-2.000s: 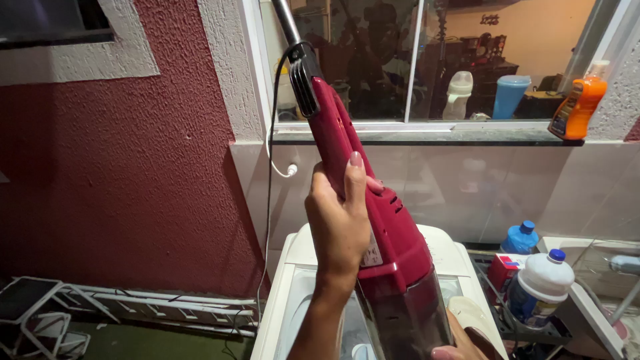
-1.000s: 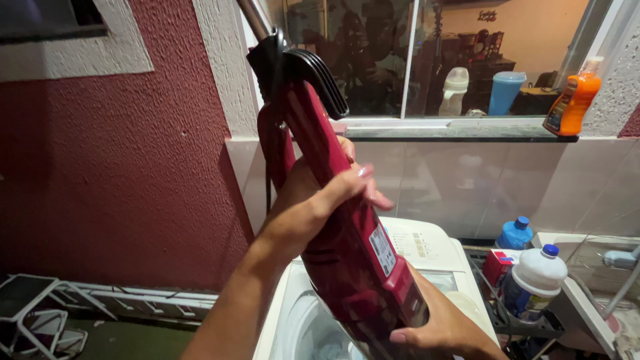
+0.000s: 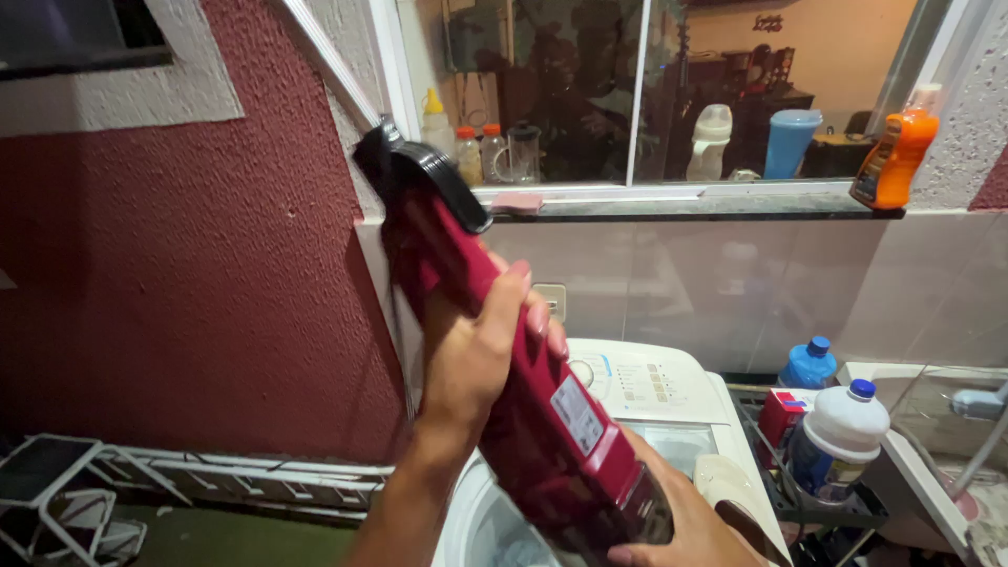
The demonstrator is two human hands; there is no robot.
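Note:
A dark red upright stick vacuum cleaner (image 3: 543, 394) slants across the middle of the view, its upper end to the left. My left hand (image 3: 480, 346) is wrapped around its narrow upper body, just below the black wound cord (image 3: 441, 177). Lower down, my right hand (image 3: 669, 504) holds the dark see-through part at the bottom right. A metal tube (image 3: 335, 59) runs up from the black upper end. A label with writing sits on the red body. Behind and beneath is a white top-loading washing machine (image 3: 646, 378), its tub partly hidden by the vacuum.
An orange bottle (image 3: 902, 157) and a pink sponge (image 3: 516, 204) stand on the dark windowsill (image 3: 709, 209). Right of the washer, a rack holds a white jug (image 3: 843, 433), a blue bottle (image 3: 809, 364) and a red box (image 3: 780, 417), beside a sink (image 3: 890, 465). A folded white metal frame (image 3: 260, 480) lies left.
The vacuum has turned in my hands, so its labelled side and wound cord face me. Its upper end has shifted left compared with two seconds ago. Both hands remain on it.

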